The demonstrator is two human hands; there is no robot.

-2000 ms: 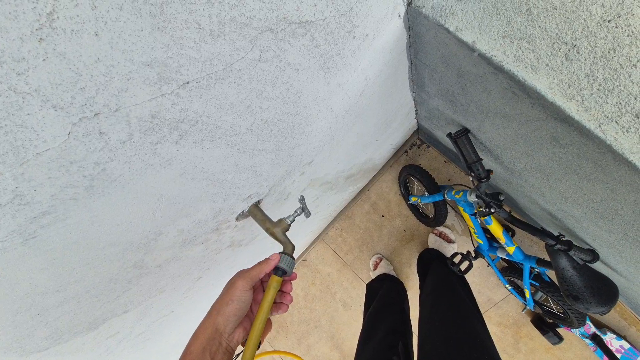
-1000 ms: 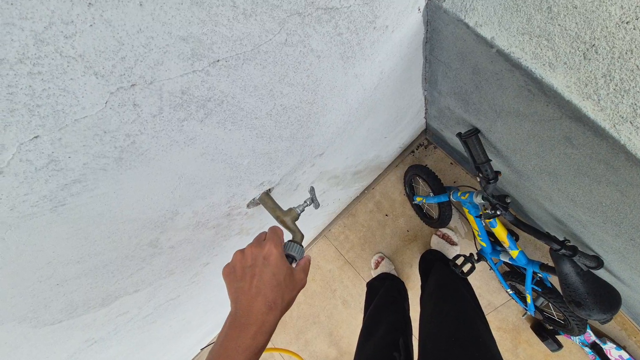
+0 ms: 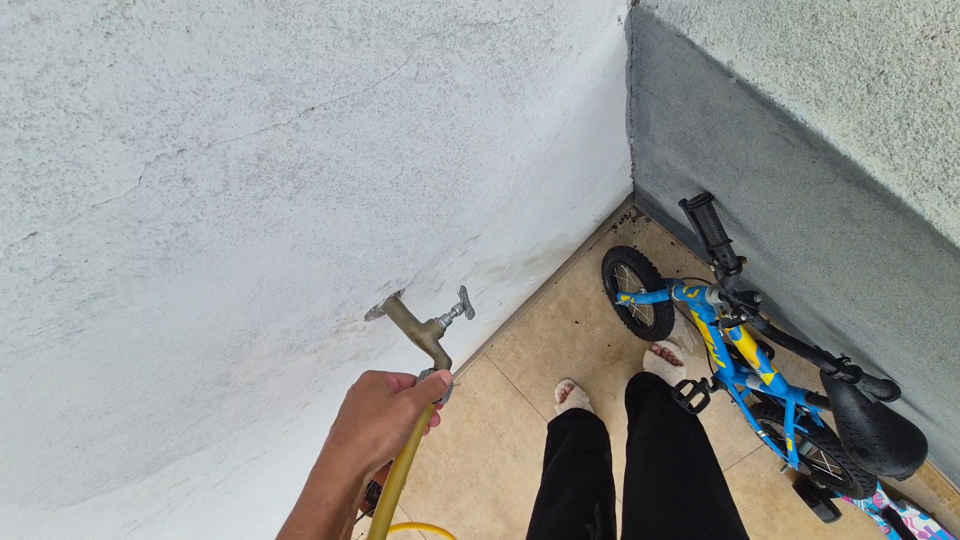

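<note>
A brass outdoor tap (image 3: 412, 324) with a metal handle (image 3: 458, 307) juts from the white wall. My left hand (image 3: 390, 416) grips the grey hose connector (image 3: 442, 385) at the tap's spout, thumb on top and fingers wrapped behind. From the connector a yellow hose (image 3: 397, 480) runs down past my palm to the bottom edge. Whether the connector is fully seated on the spout cannot be told, as my fingers cover part of it. My right hand is out of view.
A blue and yellow child's bicycle (image 3: 739, 360) leans near the grey wall base (image 3: 780, 180) on the right. My feet in fluffy slippers stand on beige tiles (image 3: 480, 450). A dark reddish object (image 3: 375, 487) shows partly behind my wrist, and a patterned item (image 3: 900, 517) lies at the lower right.
A second ago my left hand covered the connector from above with the back of the hand showing; now its thumb lies on top and the yellow hose shows again below it.
</note>
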